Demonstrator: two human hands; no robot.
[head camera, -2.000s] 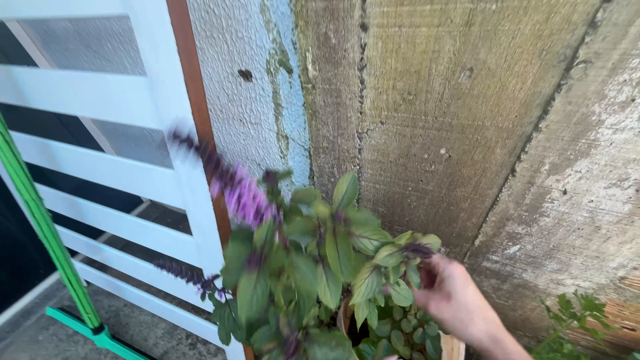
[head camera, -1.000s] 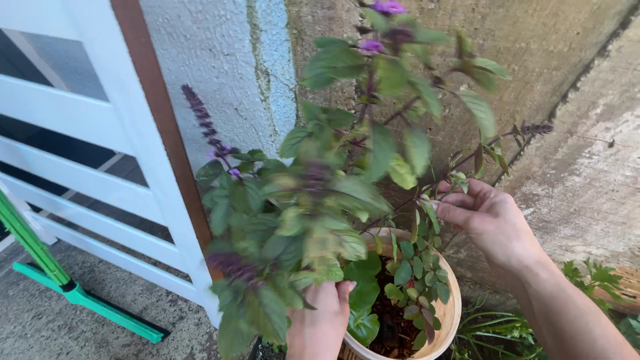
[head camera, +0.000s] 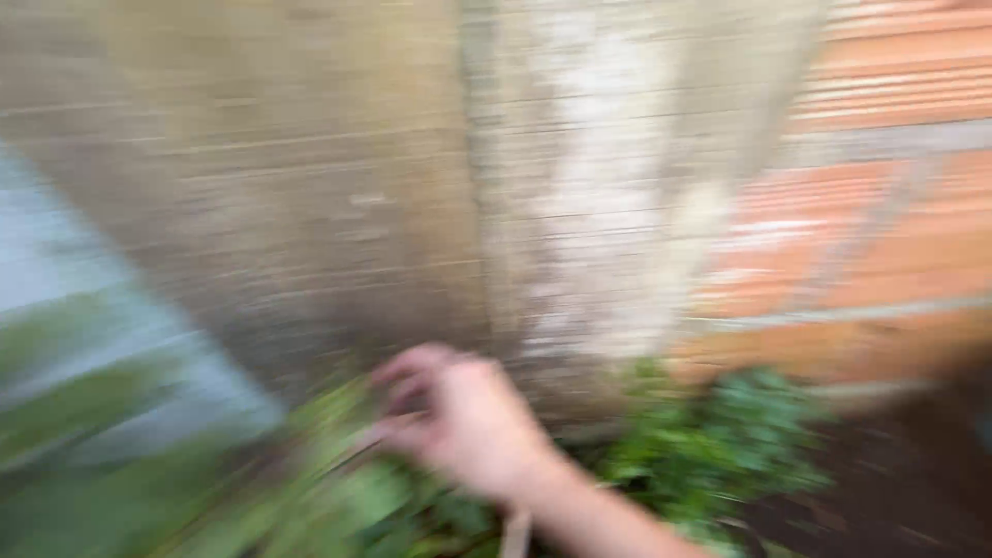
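Note:
Motion blurs the whole head view. My right hand (head camera: 465, 418) reaches in at lower centre, its fingers curled at the stems and leaves of the potted plant (head camera: 310, 480). Whether the fingers are closed on a stem is too blurred to tell. The plant's green leaves spread over the lower left, in front of the wall. A short pale piece of the pot's rim (head camera: 514, 533) shows below my wrist. My left hand is out of view.
Behind the plant stands a stained, weathered wall (head camera: 349, 194), with a light blue part (head camera: 139, 287) at left and orange bricks (head camera: 876, 225) at right. Leafy green plants (head camera: 713, 442) grow at its foot, beside dark soil (head camera: 860, 496).
The view has swung right, bringing in the orange bricks; the white slatted panel and green-handled tool are out of frame. My left hand, at the plant's base one second ago, is no longer seen.

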